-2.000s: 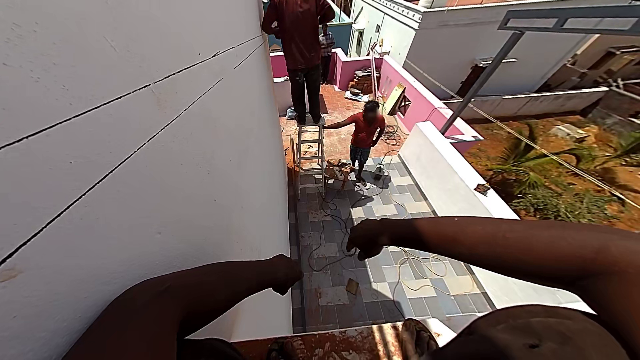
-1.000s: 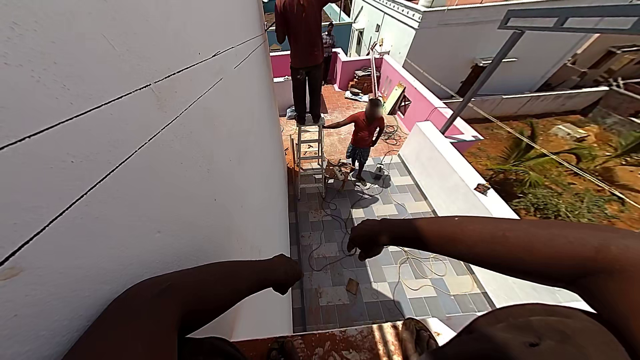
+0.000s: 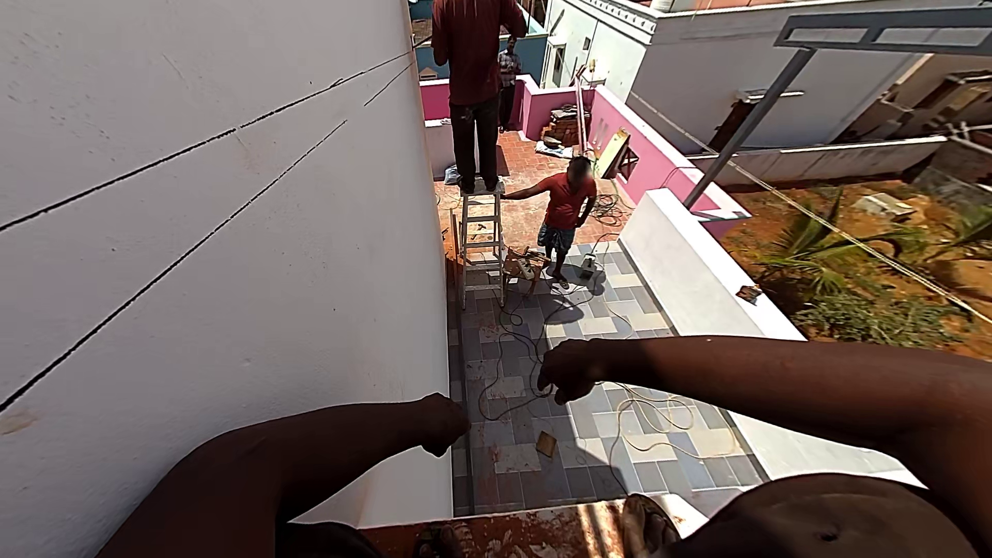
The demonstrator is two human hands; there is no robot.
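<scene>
My left hand (image 3: pixel 446 424) hangs low with its fingers curled, beside the edge of the white plastered wall (image 3: pixel 310 325). My right hand (image 3: pixel 572 370) is to its right, fingers bent downward, above the grey and white tiled floor (image 3: pixel 515 457) far below. No object shows in either hand, though the undersides of both are dark and partly hidden. My feet rest near a reddish, paint-marked ledge (image 3: pixel 542 531). Beyond my hands, a person in a dark red shirt (image 3: pixel 473 54) stands on top of a metal stepladder (image 3: pixel 483 242), and a person in a red shirt (image 3: pixel 567 201) holds its top.
Cords (image 3: pixel 659 446) lie across the tiles near a small brown square piece (image 3: pixel 546 444). A white parapet (image 3: pixel 682 256) runs along the right, with a small dark object (image 3: pixel 749 294) on it. A grey metal frame (image 3: pixel 744 128) stands beyond. Another person (image 3: pixel 508 74) is at the back.
The person on the stepladder has shifted a little and their arms have moved. My own hands have stayed in almost the same place.
</scene>
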